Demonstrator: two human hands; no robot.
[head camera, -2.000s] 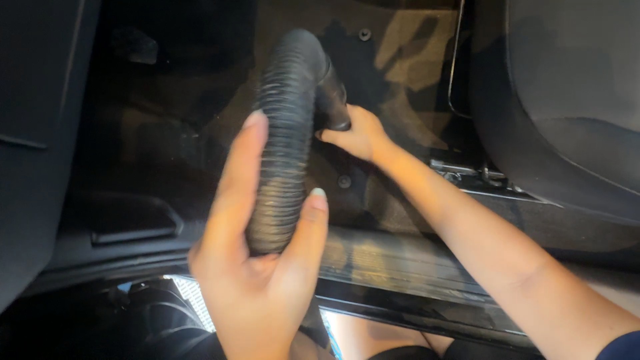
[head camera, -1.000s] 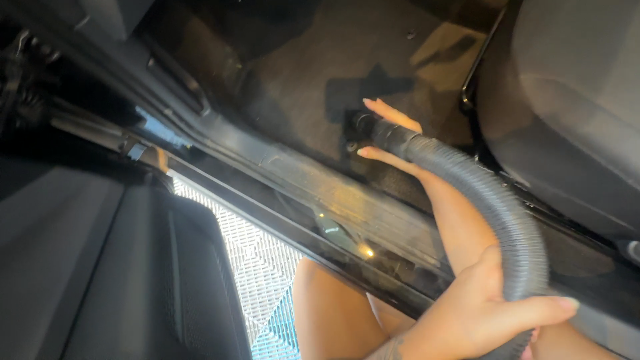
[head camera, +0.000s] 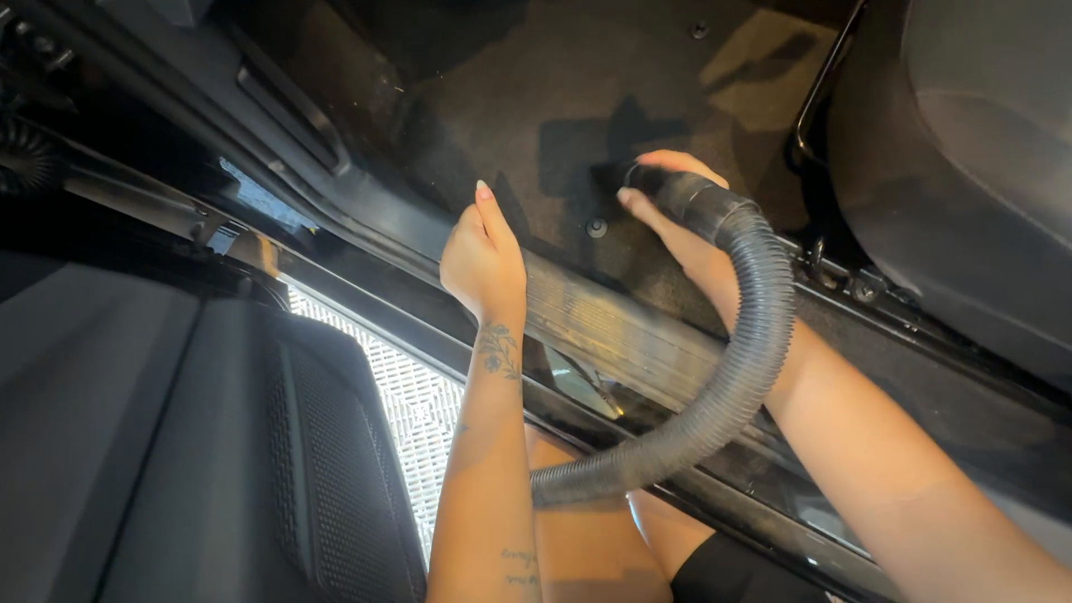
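Note:
My right hand (head camera: 682, 201) is wrapped around the black end piece of a ribbed vacuum hose (head camera: 766, 293), just above the dark carpet of a car's footwell (head camera: 502, 100). The hose curves down over my right forearm and the door sill (head camera: 620, 318), then passes behind my left forearm. Over the inner edge of the sill is my left hand (head camera: 486, 255), off the hose, with its fingers curled and the thumb pointing up. Whether anything small lies inside those fingers cannot be seen. The hose's mouth is dark and hard to make out.
A car seat (head camera: 988, 142) with a metal bar (head camera: 816, 84) and a seat rail (head camera: 863, 289) stands at the right. The car door (head camera: 209, 444) hangs at lower left, beside light grated flooring (head camera: 410, 402). Round fasteners (head camera: 596, 228) dot the carpet. My legs are below the sill.
My left hand has let go of the hose and moved left over the sill. My right hand keeps its hold at the hose's end. The view has swung toward the door since the earliest frame.

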